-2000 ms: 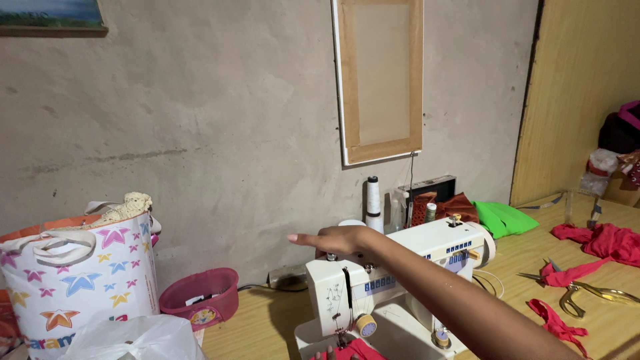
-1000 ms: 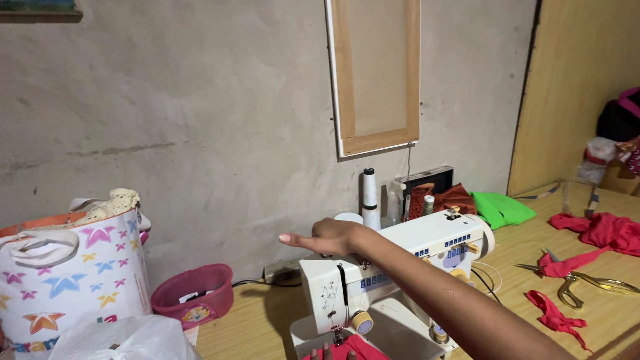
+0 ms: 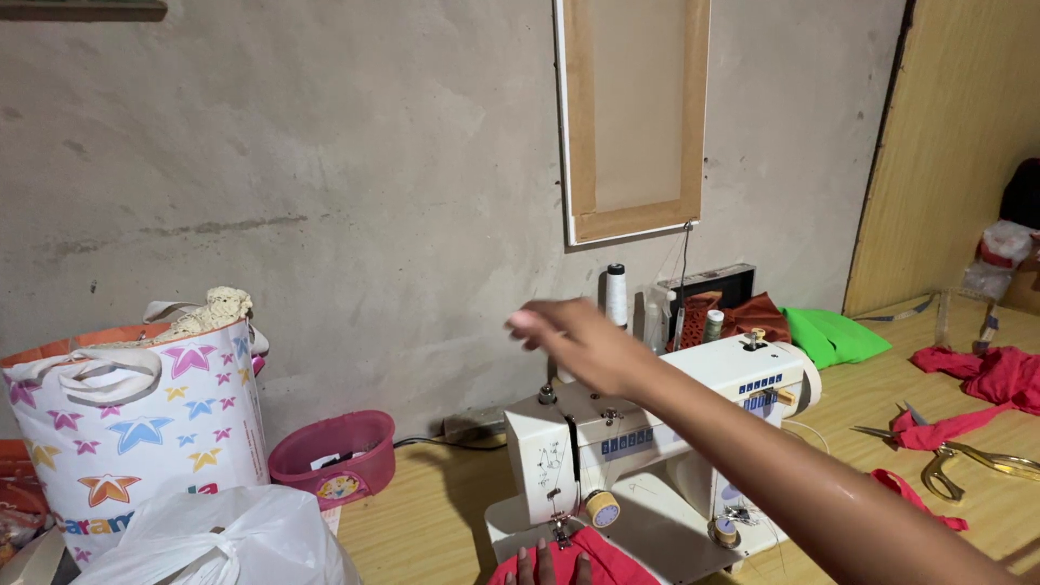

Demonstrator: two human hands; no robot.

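A white sewing machine (image 3: pixel 691 390) stands on the wooden table. Red fabric (image 3: pixel 609 561) lies under its presser foot (image 3: pixel 561 532). At the bottom edge, my left hand (image 3: pixel 544 567) rests with spread fingers on this fabric, mostly cut off by the frame. Over the machine's top left end is my right hand (image 3: pixel 581 341), slightly blurred, fingers pointing left and no object seen in it; whether it touches the machine or thread I cannot tell. Behind it stands a white thread cone (image 3: pixel 617 296). A smaller thread spool (image 3: pixel 712 325) is farther right.
Left of the machine are a pink plastic basket (image 3: pixel 374 455), a star-patterned bag (image 3: pixel 162 431) and a white plastic bag (image 3: pixel 244 544). Gold-handled scissors (image 3: pixel 942 467) lie at right among red fabric pieces (image 3: pixel 999 374). Green fabric (image 3: pixel 829 337) and a tape measure (image 3: pixel 902 313) lie farther back.
My right hand has lifted off the machine's top left end, and its fingers are held differently. The left hand stays on the red fabric.
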